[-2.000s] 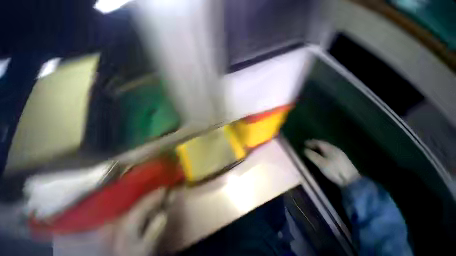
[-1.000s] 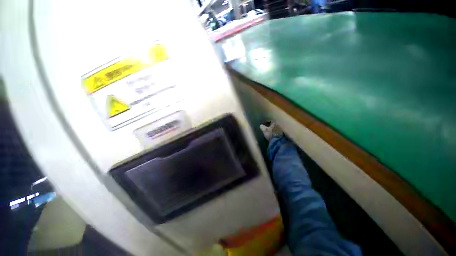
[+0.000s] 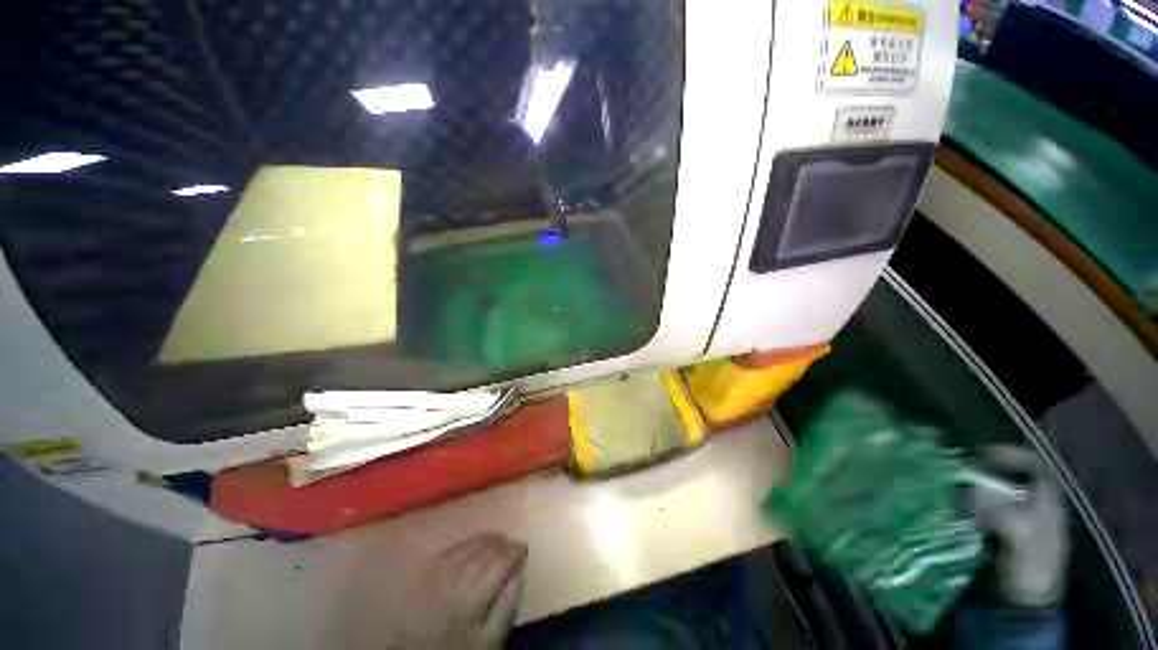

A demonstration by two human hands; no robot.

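Observation:
A green circuit board (image 3: 883, 508), blurred, with pale silvery marks, is held at the right above the dark green conveyor strip. My right hand (image 3: 1026, 527) wears an off-white glove and grips the board at its right edge; its fingers are blurred. My left hand (image 3: 464, 590) is at the bottom, over the pale front ledge, and cut off by the picture's lower edge. Its fingers lie close together, and its palm side is hidden.
A dark window (image 3: 508, 76) shows a cream panel (image 3: 299, 267) and green mat (image 3: 533, 298) inside. A white folded bundle (image 3: 394, 425) lies on the red and yellow cuff (image 3: 419, 476). A control screen (image 3: 845, 206) is on the white housing. The conveyor (image 3: 876, 324) runs at the right.
The view has swung back left from the housing and green table to the cabinet window. My right hand has come nearer and now holds the board. My left hand is back in view.

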